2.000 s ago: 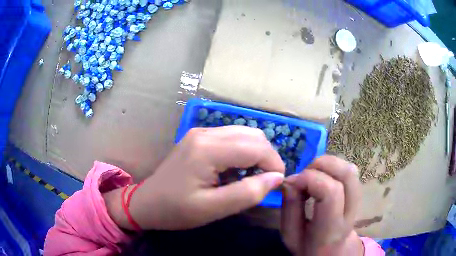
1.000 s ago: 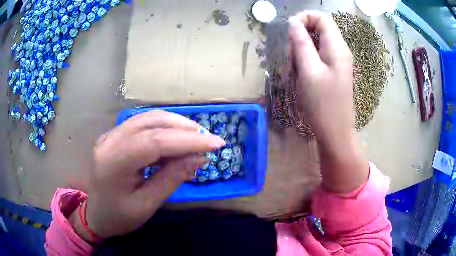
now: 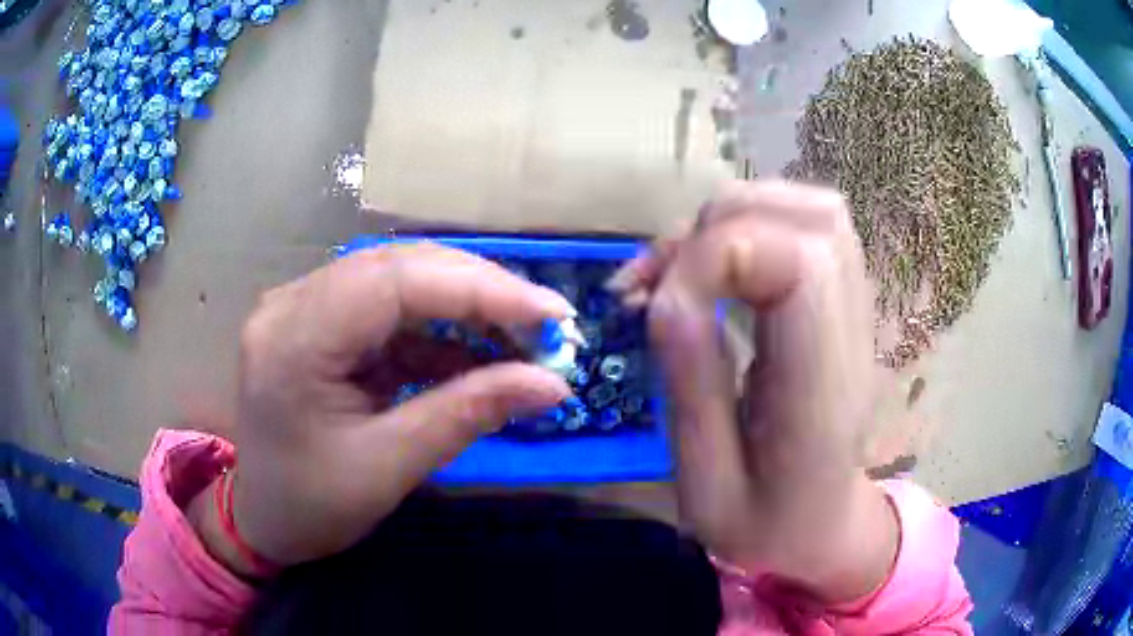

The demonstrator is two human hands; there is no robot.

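My left hand [image 3: 385, 398] is over the left part of the blue parts bin [image 3: 553, 460]. It holds a small blue-and-silver component [image 3: 562, 345] between thumb and fingertips. My right hand [image 3: 770, 385] is over the bin's right side, a little apart from the component, and blurred. Its thumb and fingertips are close together; whether a screw is between them cannot be told. More blue-and-silver components [image 3: 609, 391] lie in the bin, partly hidden by my hands.
A component pile [image 3: 131, 124] lies at far left. A brass-coloured screw pile [image 3: 919, 174] lies at right. Beyond it are a white piece [image 3: 998, 25], a thin rod [image 3: 1055, 174] and a red-handled tool [image 3: 1092, 236]. Raised cardboard [image 3: 547, 124] and a white disc [image 3: 738, 18] are behind the bin.
My right hand has come back from the screw pile to the bin, near my left hand. My left hand still holds a component, now more plainly seen. The camera view has shifted slightly.
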